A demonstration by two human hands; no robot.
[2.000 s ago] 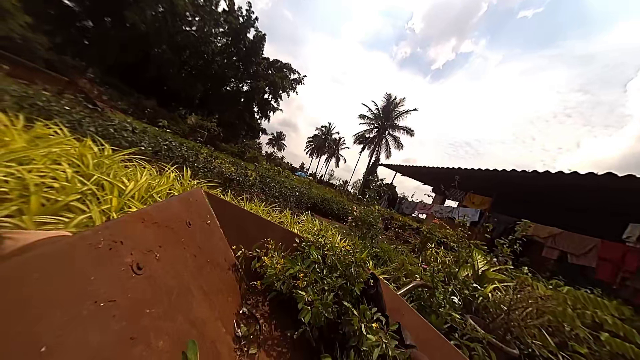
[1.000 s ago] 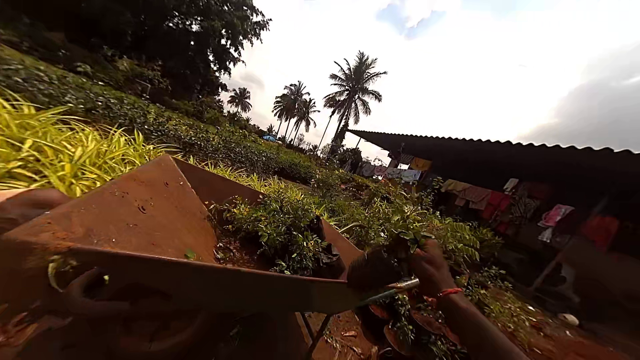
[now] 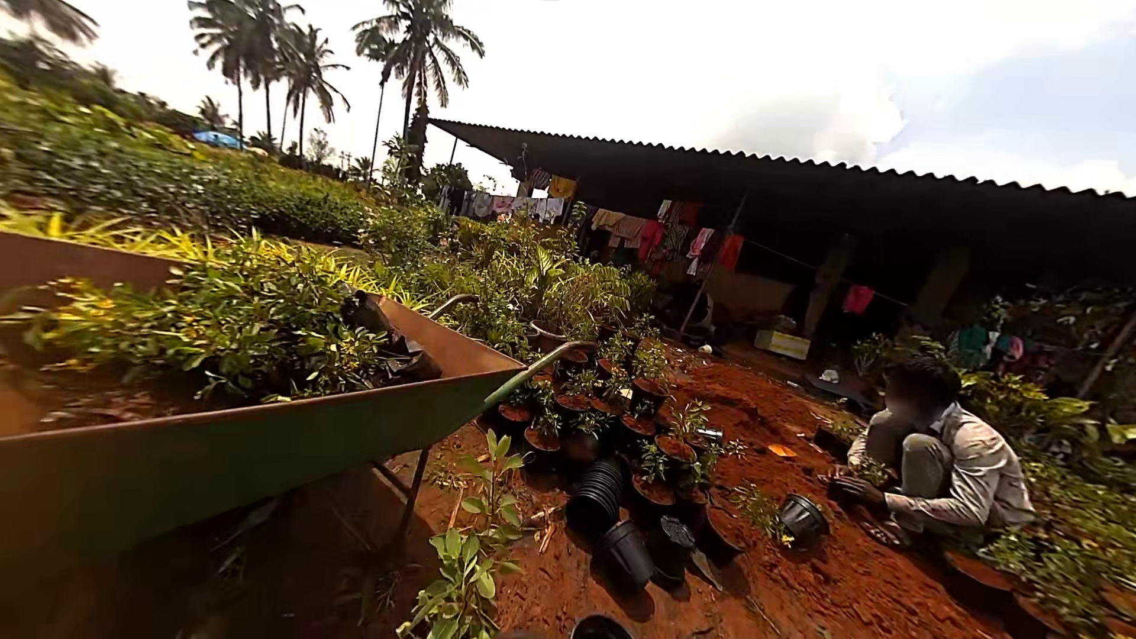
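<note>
Neither of my hands shows in the head view now. At the left stands a green metal wheelbarrow (image 3: pixel 266 453), its tray tilted in view and rusty inside. Leafy plants (image 3: pixel 257 319) lie in the tray, with black plastic nursery bags (image 3: pixel 390 342) at their right end. One wheelbarrow handle (image 3: pixel 541 373) juts out to the right, and no hand is seen on it. Right of the wheelbarrow, several potted seedlings (image 3: pixel 612 408) stand close together on red soil. A stack of empty black plastic pots (image 3: pixel 596 497) lies beside them.
A person (image 3: pixel 950 461) squats at the right, hands at a small plant, near a tipped black pot (image 3: pixel 803 519). Red soil (image 3: pixel 763 417) is heaped between. A leafy sapling (image 3: pixel 475 541) rises at the bottom. Behind are a corrugated-roofed shed (image 3: pixel 799 177) and hanging clothes (image 3: pixel 652 240).
My right hand, at the wheelbarrow's handle one second ago, and my left hand at its far left are out of view. The view has swung right, showing the squatting person and the pots.
</note>
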